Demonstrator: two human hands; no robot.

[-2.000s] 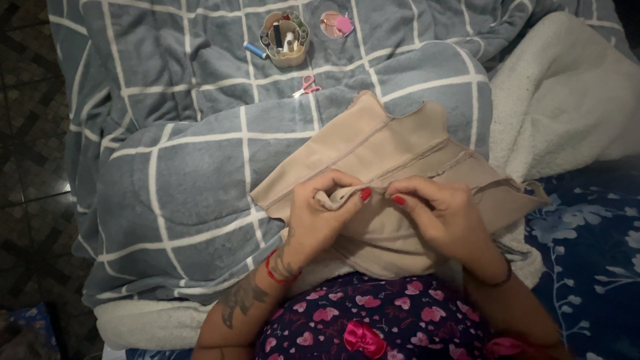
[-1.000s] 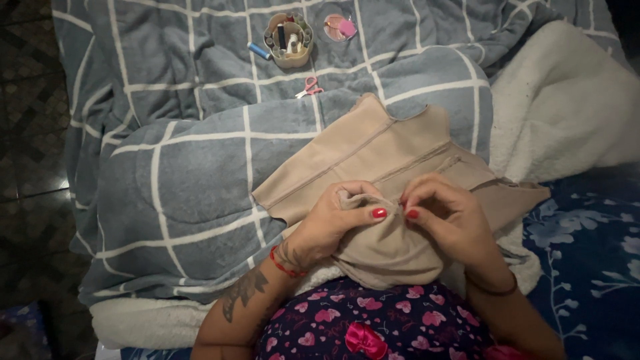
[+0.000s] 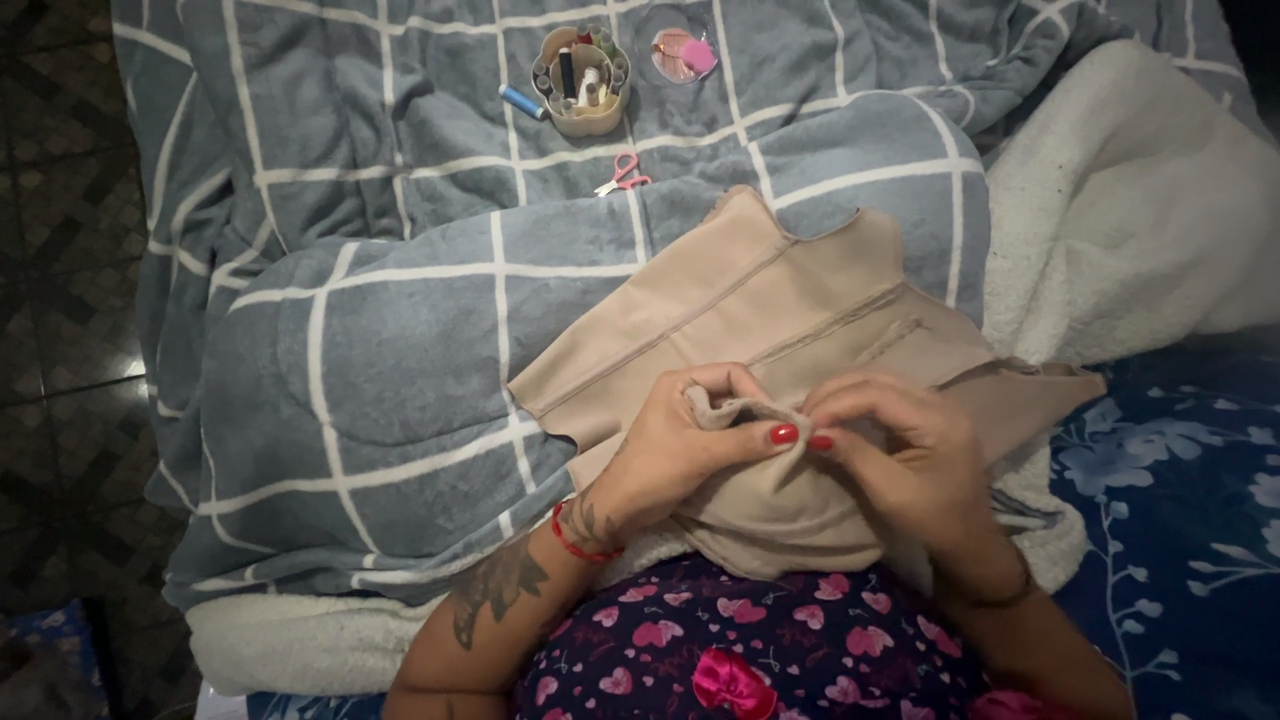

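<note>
A beige fabric garment (image 3: 690, 290) with long seams lies over my lap and the blanket. My left hand (image 3: 690, 430) pinches a gathered edge of it between thumb and fingers. Close beside it, my right hand (image 3: 890, 440) has its thumb and fingertips together at the same folded edge. Whether a needle or thread is between the right fingertips cannot be told; those fingers are slightly blurred. The lower part of the garment bunches below both hands.
On the grey checked blanket (image 3: 400, 350) stand a tub of thread spools (image 3: 590, 122) and a round clear case with a pink item (image 3: 684, 54). A blue spool (image 3: 523, 102) and small pink-handled scissors (image 3: 622, 176) lie nearby.
My right hand has tilted and shifted slightly against the folded edge. The gathered cloth by my left thumb has opened into a raised fold since one second ago.
</note>
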